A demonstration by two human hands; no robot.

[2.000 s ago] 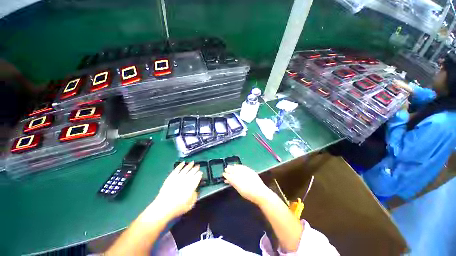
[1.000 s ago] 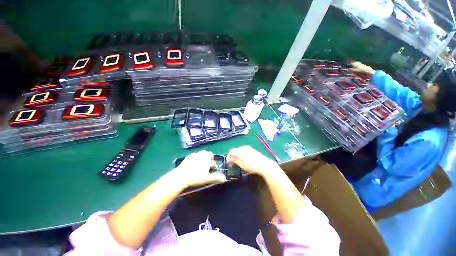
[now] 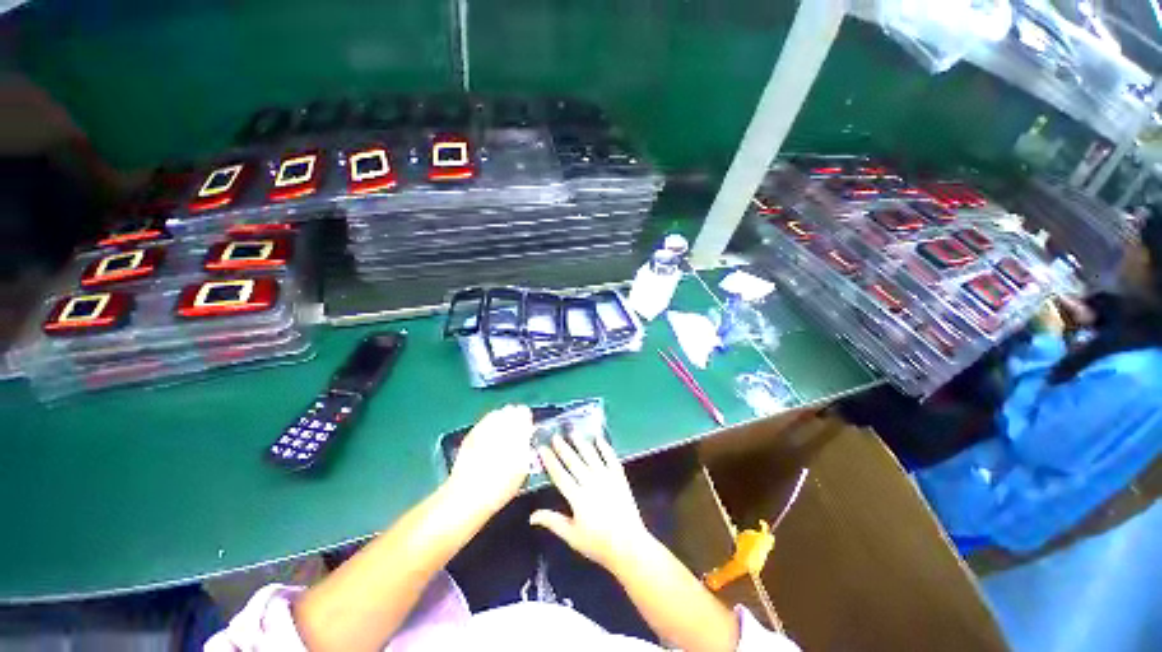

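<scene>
A row of dark-framed pieces, seemingly screen lenses [image 3: 452, 445], lies at the bench's front edge, largely hidden by my hands. Shiny clear plastic [image 3: 589, 414] shows over its right part. My left hand [image 3: 492, 448] rests on the row with fingers bunched; whether it grips anything is hidden. My right hand [image 3: 589, 494] lies with fingers apart, fingertips on the plastic, thumb out to the left. Behind them is a clear lens tray [image 3: 551, 363] of dark-framed lenses. An open black flip phone [image 3: 338, 401] lies to the left, keys facing up.
Stacked phone trays [image 3: 497, 242] stand behind and at left [image 3: 179, 363], with more at right [image 3: 879, 274]. Pink tweezers [image 3: 692, 386], a white bottle [image 3: 656, 283] and crumpled wipes [image 3: 695, 338] lie right. An orange-handled tool [image 3: 743, 557] is at the open carton [image 3: 867, 548]. A person in blue [image 3: 1064, 420] sits right.
My right hand has gone from bunched fingers to spread fingers, lower over the row. My left hand has shifted slightly left and down. Clear plastic now shows over the row. The neighbour's arm has drawn back.
</scene>
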